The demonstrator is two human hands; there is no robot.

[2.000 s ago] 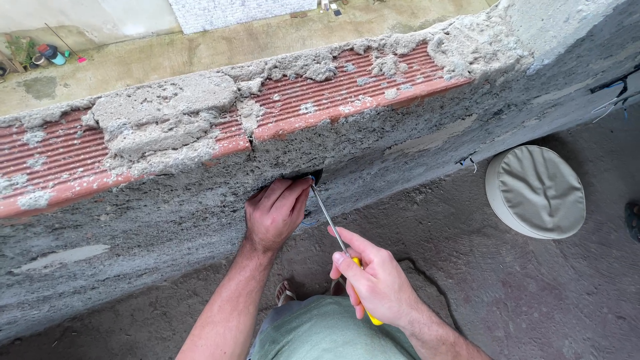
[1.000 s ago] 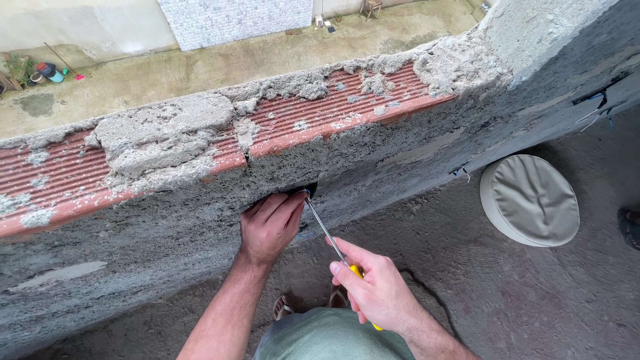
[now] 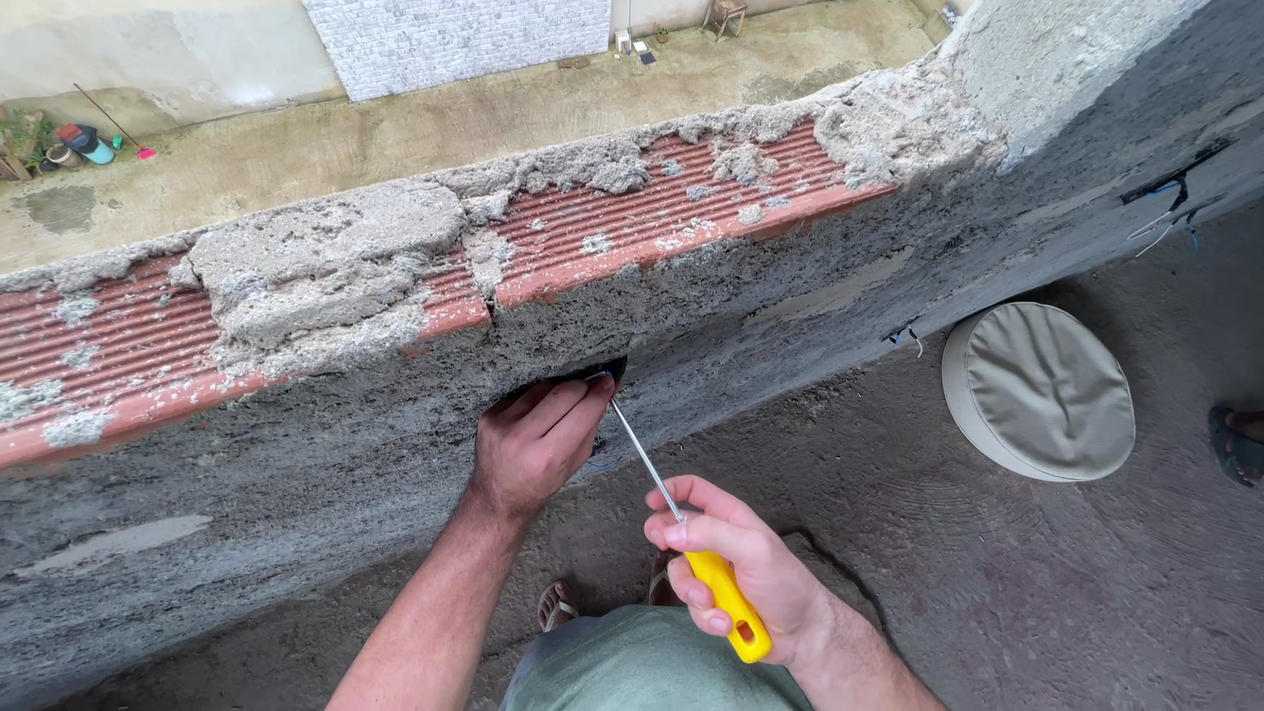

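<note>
My right hand (image 3: 746, 568) grips a screwdriver (image 3: 728, 604) with a yellow handle and a thin metal shaft. The shaft slants up and left, and its tip meets the fingers of my left hand (image 3: 541, 439). Those left fingers are bunched at a dark opening (image 3: 614, 367) in the rough grey wall (image 3: 395, 474), just under the ledge. A small bluish-white piece, perhaps a wire end, shows at the left fingertips; how it is held is hidden. Above the opening, ridged red hollow brick (image 3: 592, 232) with lumps of mortar (image 3: 326, 247) tops the wall.
A round beige cushion or stool (image 3: 1049, 390) stands on the concrete floor to the right. Wires (image 3: 1170, 212) poke from the wall at the upper right, others (image 3: 907, 338) nearer. A person's sandalled foot (image 3: 1239, 444) is at the right edge. Beyond the ledge lies a lower yard (image 3: 513, 128).
Both hands keep much the same place at the wall opening. The screwdriver stays in my right hand, its tip still by the left fingers.
</note>
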